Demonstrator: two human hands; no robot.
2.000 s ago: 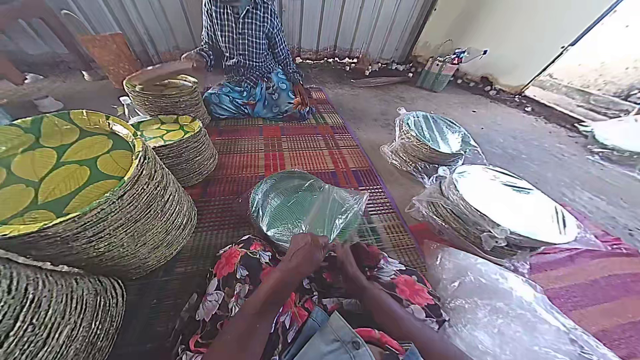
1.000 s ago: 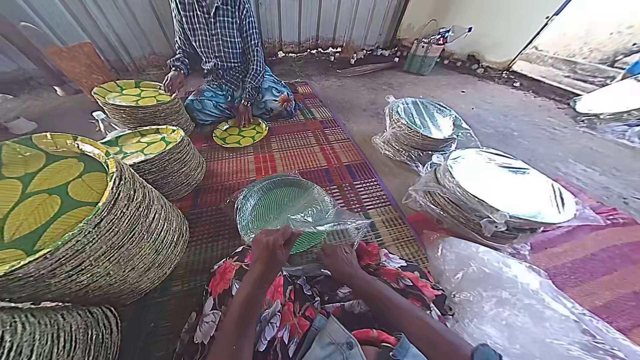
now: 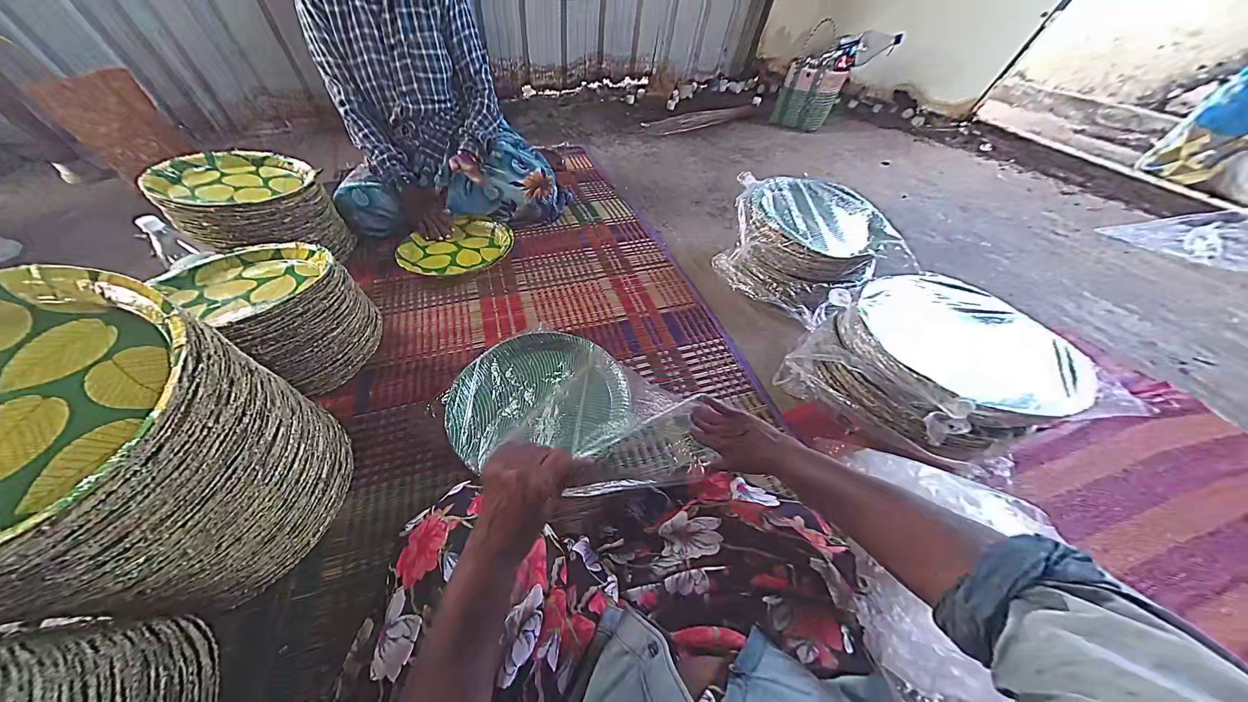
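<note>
A green round plate [image 3: 546, 390], perhaps the top of a stack, lies inside a clear plastic bag [image 3: 648, 439] just beyond my lap. My left hand [image 3: 526, 478] is closed on the near left part of the bag's edge. On the other side, my right hand [image 3: 731, 436] pinches the bag's right corner, so the loose plastic is stretched between both hands. How many plates the bag holds cannot be seen.
Tall stacks of yellow-green leaf-patterned plates [image 3: 244, 458] stand at left. Across the woven mat [image 3: 546, 292] a person sits with a hand on a patterned plate [image 3: 454, 246]. Bagged plate stacks [image 3: 975, 351] and loose plastic bags [image 3: 907, 604] lie at right.
My hands have moved apart, my right hand to the right, spreading the bag's edge. The other person's patterned plate, absent from the mat in the oldest frame, lies in front of them.
</note>
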